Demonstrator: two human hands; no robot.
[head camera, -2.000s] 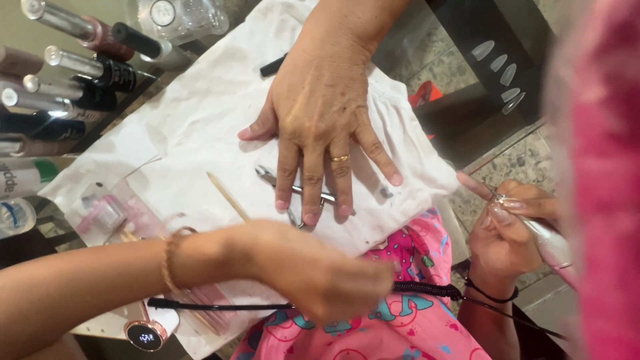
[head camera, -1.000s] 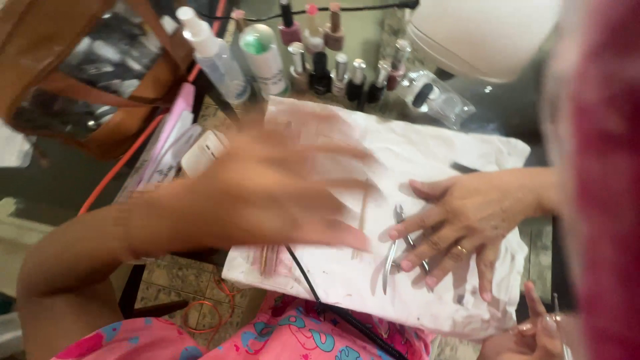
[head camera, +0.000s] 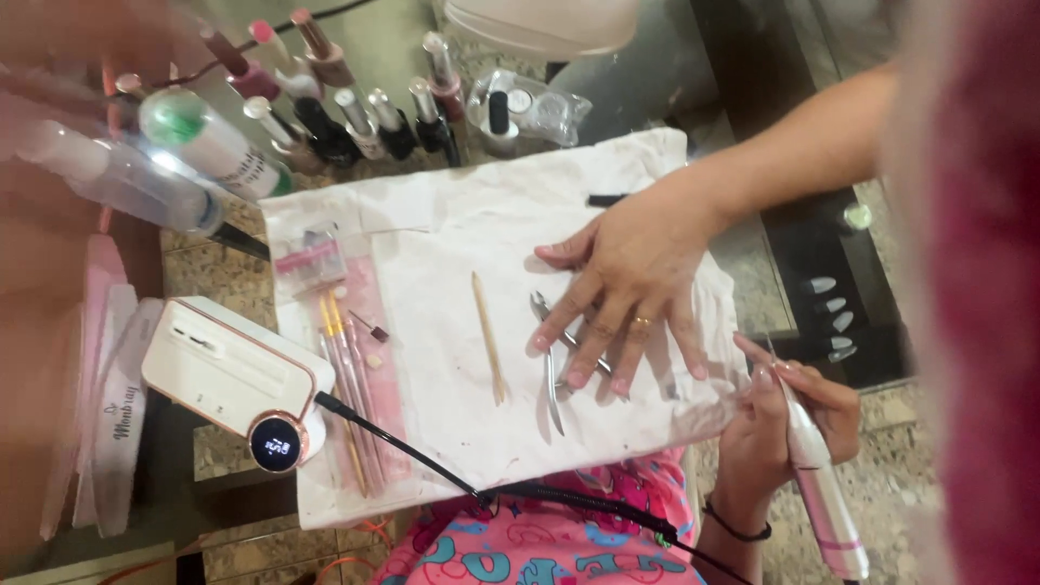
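My right hand (head camera: 784, 414), at the right, holds a pink and white nail drill handpiece (head camera: 821, 479) with its thin bit pointing up. A large blurred skin-toned shape at the upper left appears to be my left hand (head camera: 73, 89), close to the camera; its fingers and anything in them cannot be made out. Another person's hand (head camera: 642, 268), wearing a gold ring, lies palm down with fingers spread on a white towel (head camera: 439, 325). Metal cuticle nippers (head camera: 554, 390) lie partly under those fingers. A wooden stick (head camera: 489, 341) lies left of them.
A white drill control unit (head camera: 236, 366) with a lit display and black cord stands left. Nail files (head camera: 118, 406) lie beyond it. Polish bottles (head camera: 357, 122), a spray bottle (head camera: 146, 179) and a white lamp (head camera: 544, 24) are behind. Clear nail tips (head camera: 837, 313) lie right. Pink cloth blurs the right edge.
My left hand has swept left, away from over the towel. My right hand keeps the handpiece. The other person's hand stays spread on the towel. The view has shifted considerably.
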